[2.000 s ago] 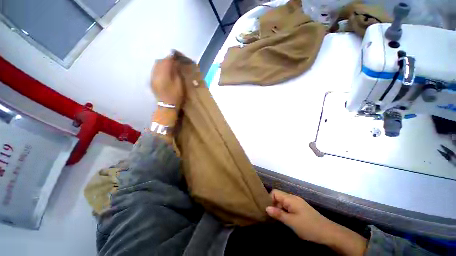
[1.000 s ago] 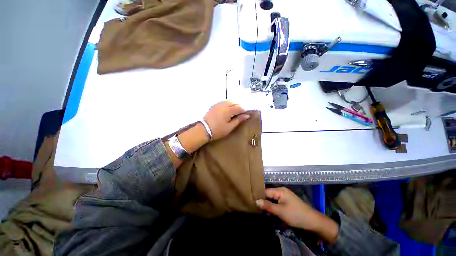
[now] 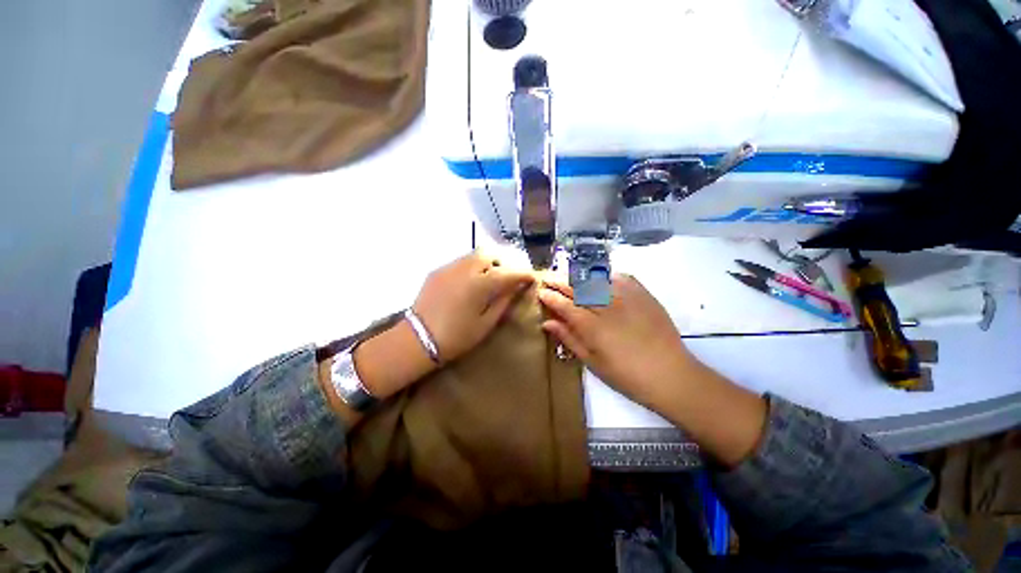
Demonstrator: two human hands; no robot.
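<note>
A khaki garment piece [image 3: 481, 414] lies over the table's front edge, its banded edge running up to the needle area of the white sewing machine [image 3: 694, 95]. My left hand [image 3: 468, 302] grips the cloth just left of the presser foot. My right hand [image 3: 616, 336] holds the band's end right of it, fingertips close to my left ones. A small metal fastening [image 3: 563, 351] shows on the band beside my right hand. The grey-blue guard [image 3: 590, 280] is just above my right fingers. The needle tip is hidden by the fingers and the lit parts.
Another khaki piece [image 3: 297, 95] lies at the table's upper left. Thread snips [image 3: 789, 291] and a black-and-yellow screwdriver [image 3: 884, 330] lie right of the machine foot. A measuring tape [image 3: 644, 453] runs along the table's front edge. More brown cloth [image 3: 84, 492] is at lower left.
Both hands and the cloth's band have moved up to the needle area. My right hand has moved from the band's lower end to its top, beside my left hand. The view has turned towards the machine.
</note>
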